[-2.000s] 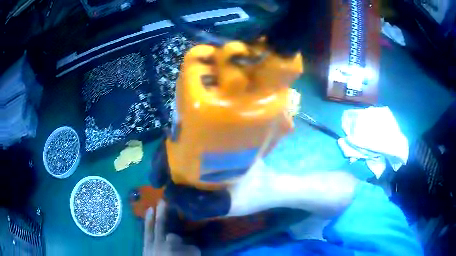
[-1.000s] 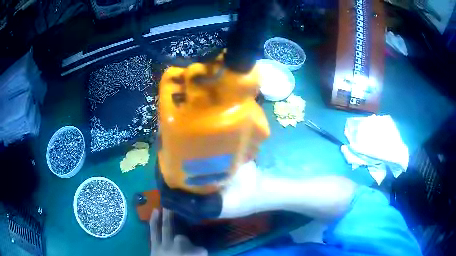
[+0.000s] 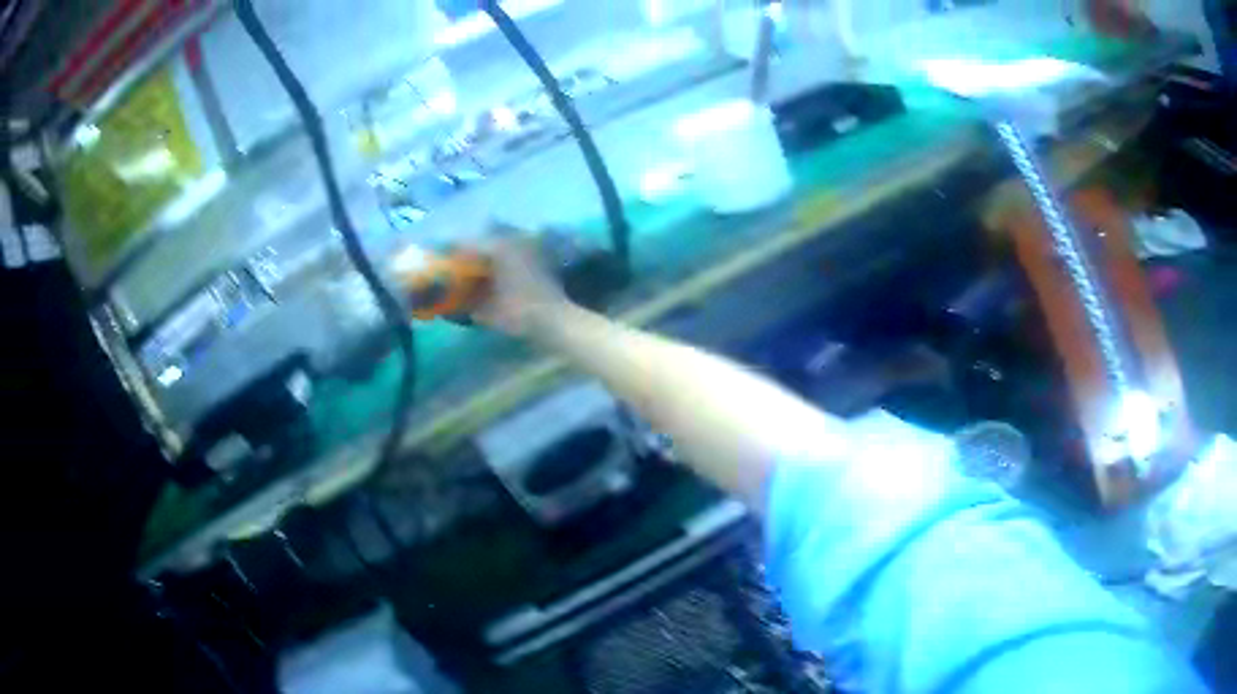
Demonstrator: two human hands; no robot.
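My right hand (image 3: 522, 288) is stretched far forward and left at the end of my bare forearm and blue sleeve. It is small and blurred. It is at the orange power screwdriver (image 3: 448, 283), with its fingers around the tool's near side. A dark cable hangs just left of the tool and another hangs to its right. My left hand is not in view. The jig that lay under it is also out of the picture.
An orange-brown fixture (image 3: 1061, 319) with a metallic strip stands at the right, beside a white cloth (image 3: 1196, 522). A parts tray (image 3: 678, 648) is at the bottom. Across a raised green bench (image 3: 651, 292) stand a white container (image 3: 733, 160) and dark boxes.
The view has swung up and left. My right hand has moved the orange screwdriver from close in front of me to far forward. My left hand and the near tubs have left the picture.
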